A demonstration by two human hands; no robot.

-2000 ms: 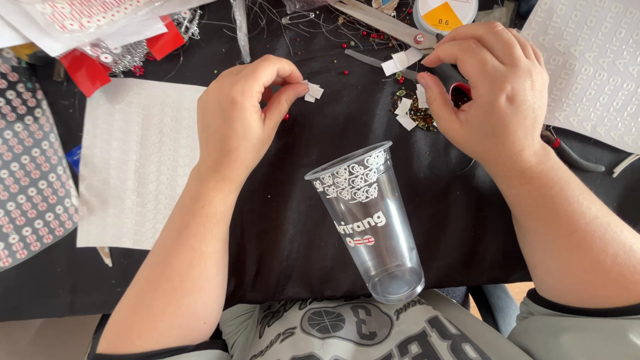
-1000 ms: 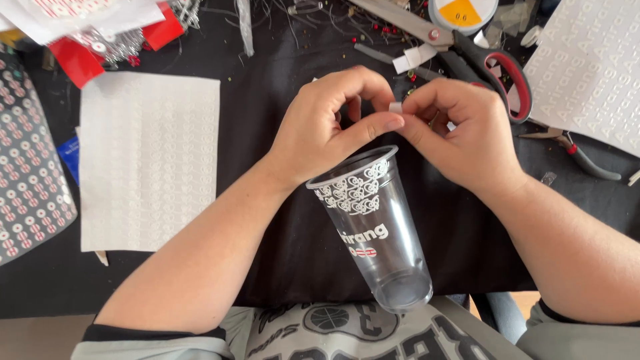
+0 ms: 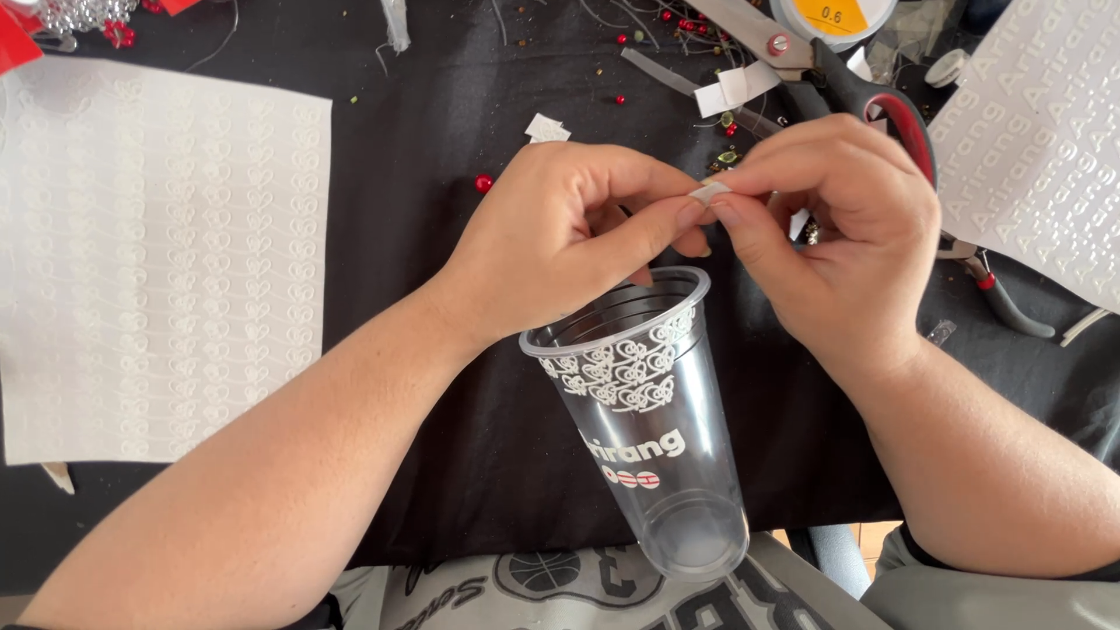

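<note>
Between the fingertips of my left hand (image 3: 569, 232) and my right hand (image 3: 836, 227) is a small white paper-like piece (image 3: 710, 192), pinched from both sides. Just below them a clear plastic cup (image 3: 674, 420) lies tilted, its rim toward my hands and its base toward my shirt. White heart-like motifs ring it under the rim, with white lettering and small red and white marks lower down. A few small white pieces (image 3: 548, 129) lie on the black cloth beyond my left hand. At the left rests a white sheet (image 3: 175, 262) of raised heart-like motifs.
Scissors with black and red handles (image 3: 906, 122) lie behind my right hand, near a spool (image 3: 836, 17) and white scraps (image 3: 735, 89). Pliers (image 3: 1006, 302) and a sheet of raised white lettering (image 3: 1032, 157) are at the right. Red beads (image 3: 484, 183) are scattered about.
My hands, apart two seconds ago, have come together above the cup. The white pieces my left hand held then are no longer in its fingertips; similar ones lie on the cloth.
</note>
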